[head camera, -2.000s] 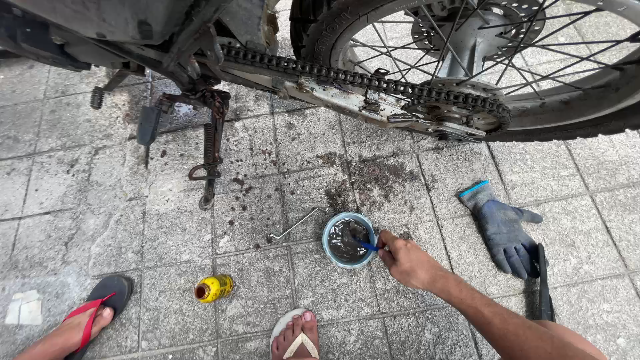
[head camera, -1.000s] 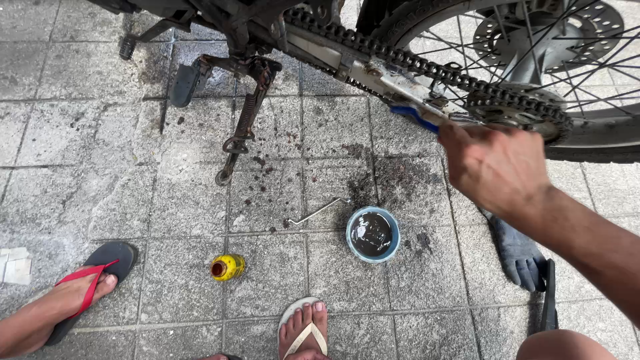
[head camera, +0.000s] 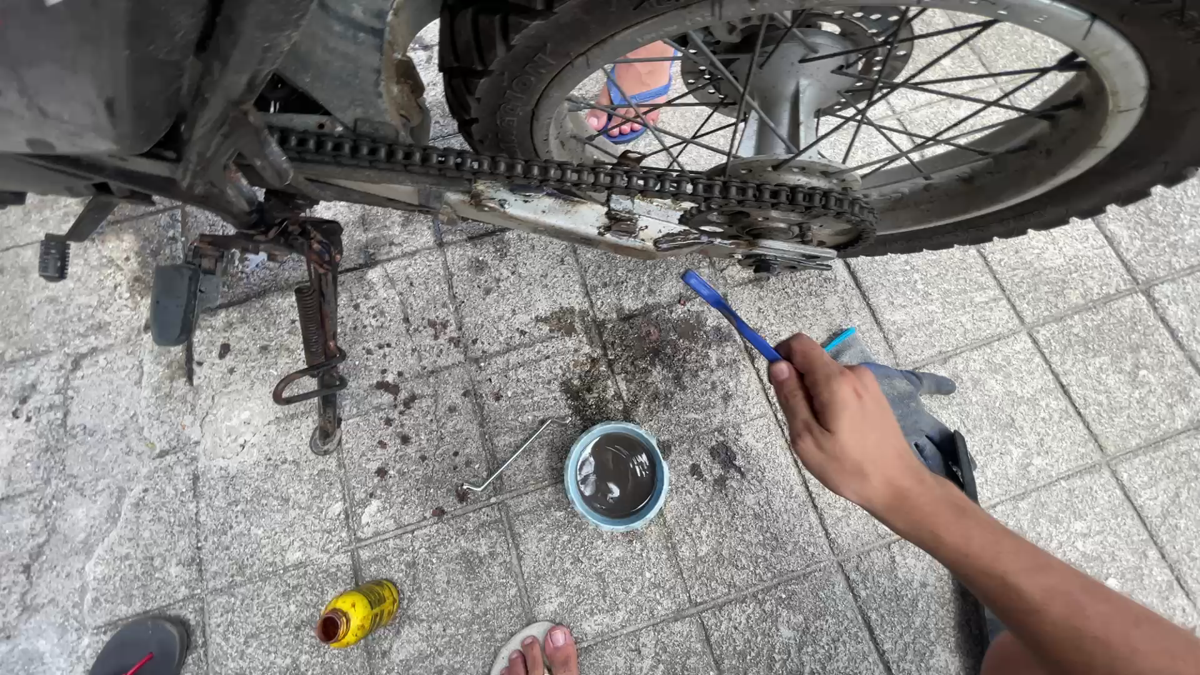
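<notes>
My right hand (head camera: 844, 417) grips a blue-handled brush (head camera: 729, 314), its head pointing up and left, just below the rear sprocket (head camera: 778, 220) and apart from it. Above it runs the greasy motorcycle chain (head camera: 525, 171) along the swingarm (head camera: 562, 214). A light blue bowl (head camera: 574, 497) of dark liquid stands on the paving, lower left of my hand. Beside the bowl lies a thin bent metal rod (head camera: 514, 457). A yellow bottle (head camera: 360, 612) without a cap lies farther left. My left hand is out of view.
The kickstand (head camera: 323, 356) reaches down at left; the spoked rear wheel (head camera: 994, 202) fills the upper right. A grey-blue work glove (head camera: 905, 398) lies partly behind my right hand. Another person's foot in a blue flip-flop (head camera: 637, 94) shows through the spokes. Dark spots mark the paving.
Two seconds ago my right hand held the brush in the bowl; one second ago it was up at the chain and swingarm. Now hand and brush are lower, away from the chain.
</notes>
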